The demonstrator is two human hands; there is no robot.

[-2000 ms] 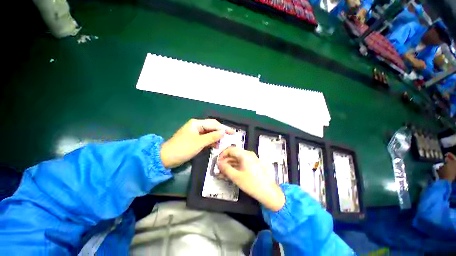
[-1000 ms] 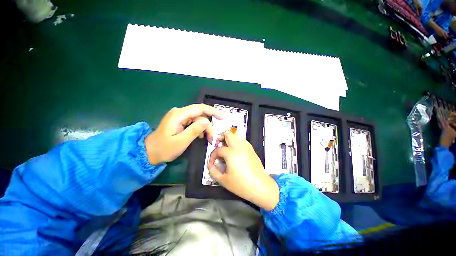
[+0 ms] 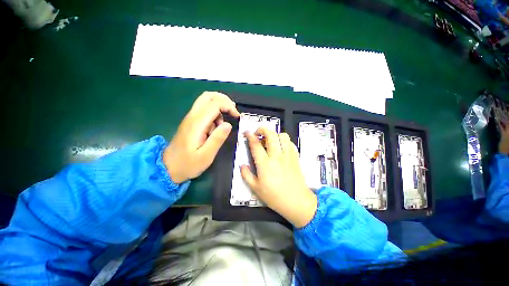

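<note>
A black foam tray (image 3: 344,116) holds several silver-white phone frames, one per slot. My left hand (image 3: 199,137) is at the upper left corner of the leftmost frame (image 3: 241,187), index fingertip at its edge, thumb apart from the finger, nothing visible in it. My right hand (image 3: 274,167) lies over the same frame, fingertips on its upper inner side and thumb spread lower; nothing shows in it. It hides the frame's right part. An orange-brown flex cable (image 3: 375,155) shows in the third frame (image 3: 365,187).
White saw-toothed liner sheets (image 3: 212,56) lie beyond the tray. A pale crumpled lump (image 3: 34,13) is at the upper left. A clear plastic sleeve (image 3: 474,151) lies at the right, beside another person's hand and blue sleeve (image 3: 498,184). Small parts sit at the upper right.
My left hand has moved up to the frame's top corner, its fingers now apart. My right hand has opened from a pinch and spread over the frame. The view has tilted downward.
</note>
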